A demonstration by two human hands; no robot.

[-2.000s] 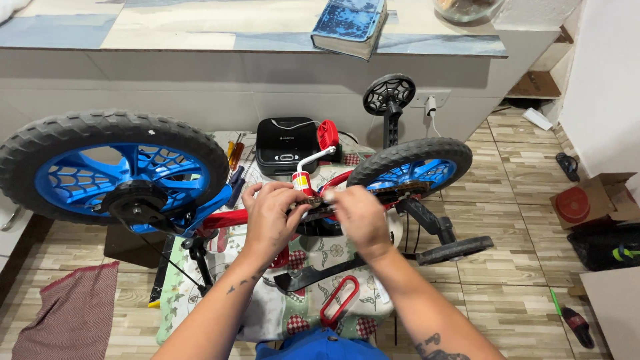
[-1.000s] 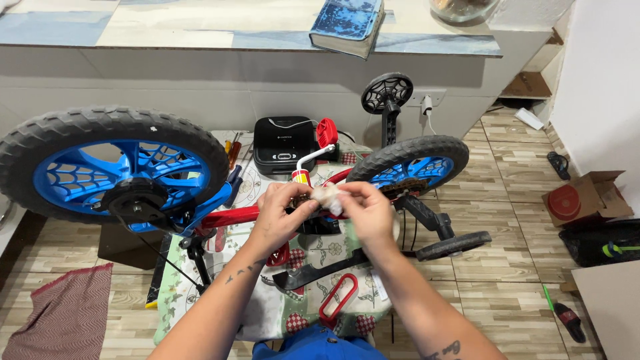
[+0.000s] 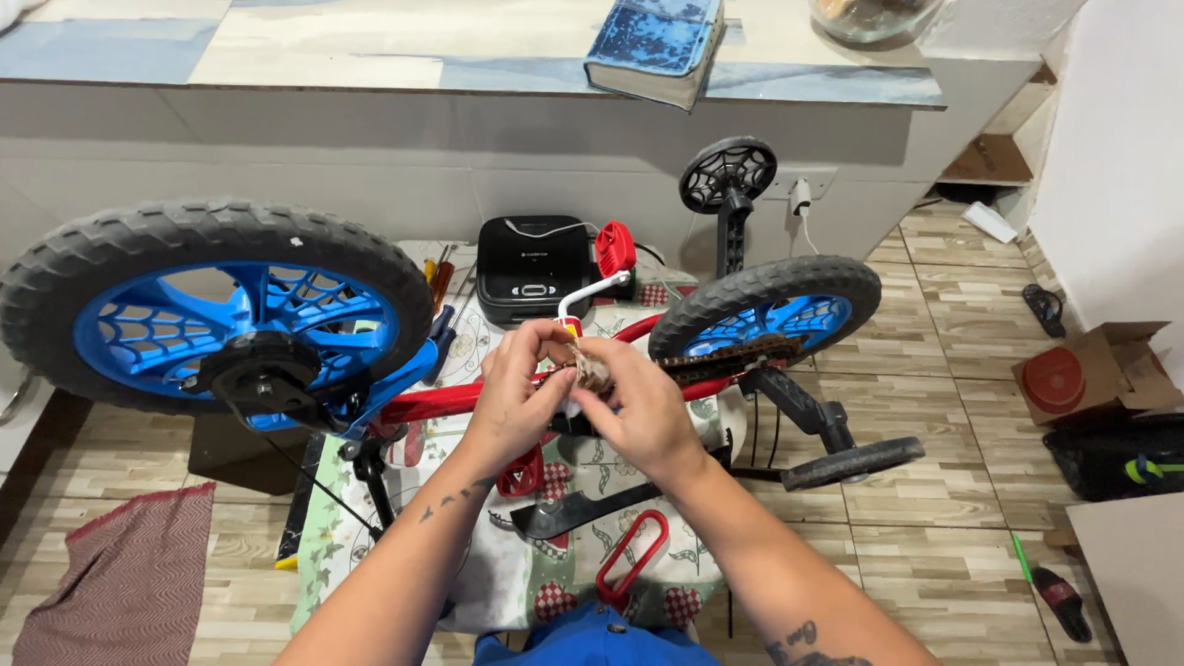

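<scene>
A child's bicycle with a red frame (image 3: 430, 403) lies upside down on a cloth-covered table, its blue-rimmed wheels (image 3: 250, 305) to either side. Above the crank area, my left hand (image 3: 529, 384) and my right hand (image 3: 638, 402) meet, pinching a small crumpled, stained whitish wad (image 3: 592, 372) between their fingertips. A rusty chain (image 3: 731, 363) runs from behind my right hand to the rear hub. Just beyond my hands stand the white crank arm (image 3: 592, 292) and a red pedal (image 3: 614, 248). Nearer me lie a black chain guard (image 3: 592, 511) and a red oblong ring (image 3: 633, 560).
A black appliance (image 3: 534, 268) and several screwdrivers (image 3: 444, 319) lie at the table's far side. Training wheels (image 3: 856, 462) stick out at the right. Beyond is a shelf (image 3: 324, 46) bearing a blue book (image 3: 655, 51). A cardboard box (image 3: 1101, 370) stands on the floor.
Two seconds ago my hands were at the crank area with no wad plainly visible. One second ago whitish material showed between them; now it is more bunched up between both hands' fingers.
</scene>
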